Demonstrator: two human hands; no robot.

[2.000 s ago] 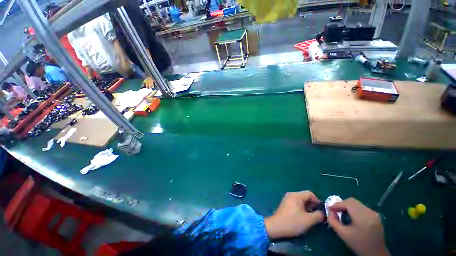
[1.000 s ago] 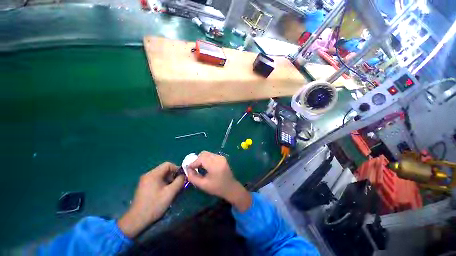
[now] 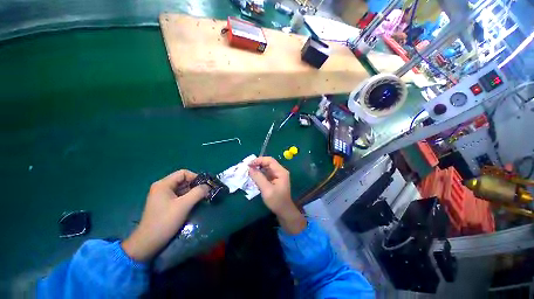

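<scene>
My left hand (image 3: 164,213) holds a small black device (image 3: 209,185) between thumb and fingers above the green bench; its upper side shows some orange-gold detail. My right hand (image 3: 276,185) pinches a white crumpled wipe (image 3: 239,175) by its right part, just right of the device. The wipe's left edge is close to the device; whether they touch I cannot tell. A black rounded square cover (image 3: 74,223) lies alone on the bench at the left.
Hex key (image 3: 221,142), tweezers (image 3: 267,139), red-handled screwdriver (image 3: 288,117) and yellow knobs (image 3: 290,153) lie beyond my hands. A wooden board (image 3: 234,76) bears a red-orange box (image 3: 246,35) and black box (image 3: 315,52). Right: keypad unit (image 3: 341,131), fan (image 3: 382,98), press (image 3: 497,190).
The view has swung right, bringing in the fan, keypad unit and press. The wipe, earlier bunched against the device, is now spread out, and my right hand is farther from my left.
</scene>
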